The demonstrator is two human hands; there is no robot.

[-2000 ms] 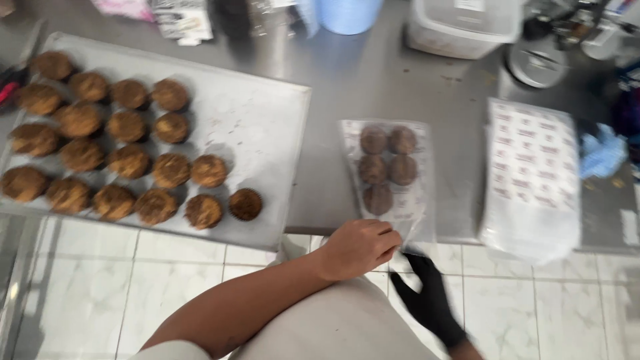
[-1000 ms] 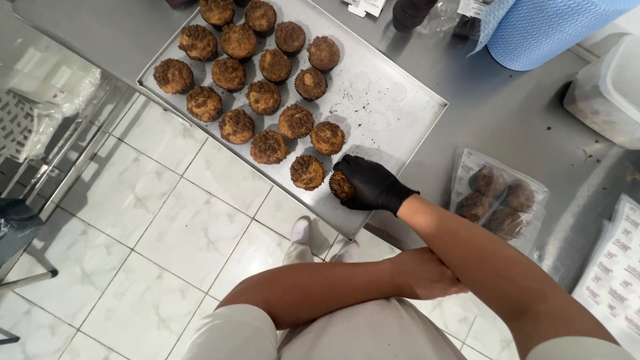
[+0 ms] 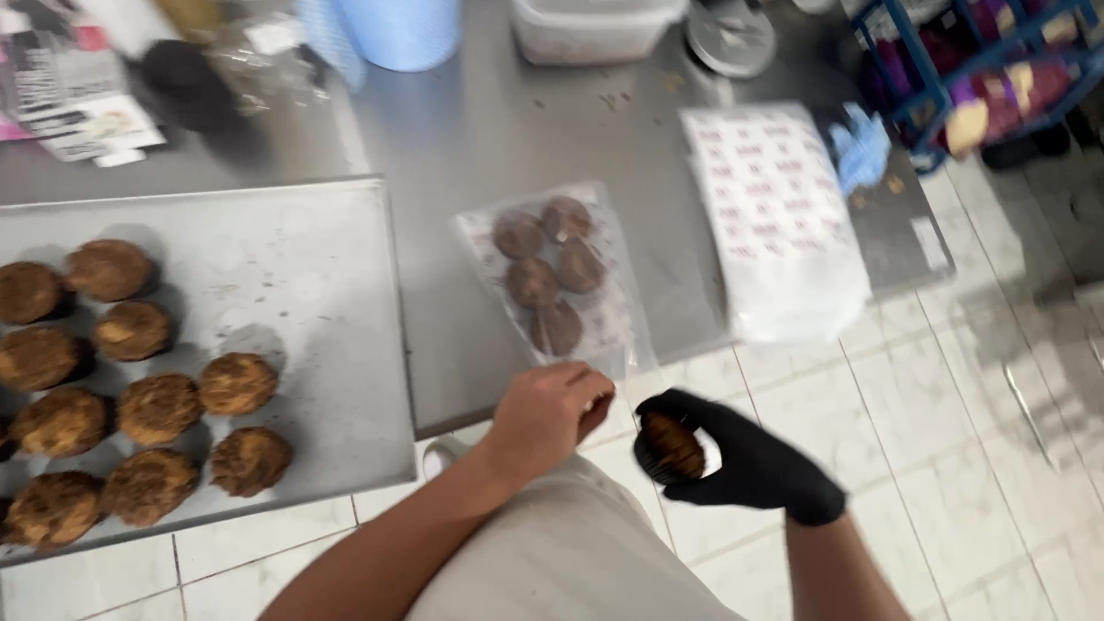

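My right hand [image 3: 742,457], in a black glove, holds a brown muffin [image 3: 673,445] in a dark paper cup, just past the table's front edge. My bare left hand [image 3: 552,410] pinches the open end of a clear plastic bag [image 3: 617,302] that lies on the steel table with several muffins [image 3: 532,282] inside. Left of the bag, a metal baking tray [image 3: 336,302] carries several loose muffins [image 3: 159,407] with crumbly tops. To the right lies a stack of printed plastic bags [image 3: 776,190].
Behind stand a blue paper roll [image 3: 401,30] and a plastic tub [image 3: 595,30]. A round metal lid [image 3: 731,39] lies beside the tub. A crumpled blue glove [image 3: 861,148] sits near the table's right corner, with a blue crate [image 3: 923,86] beyond it. Printed packets [image 3: 78,95] lie at the back left.
My gloved right hand has moved from the tray to beside the bag, with a muffin in it. The view has swung to the right and turned.
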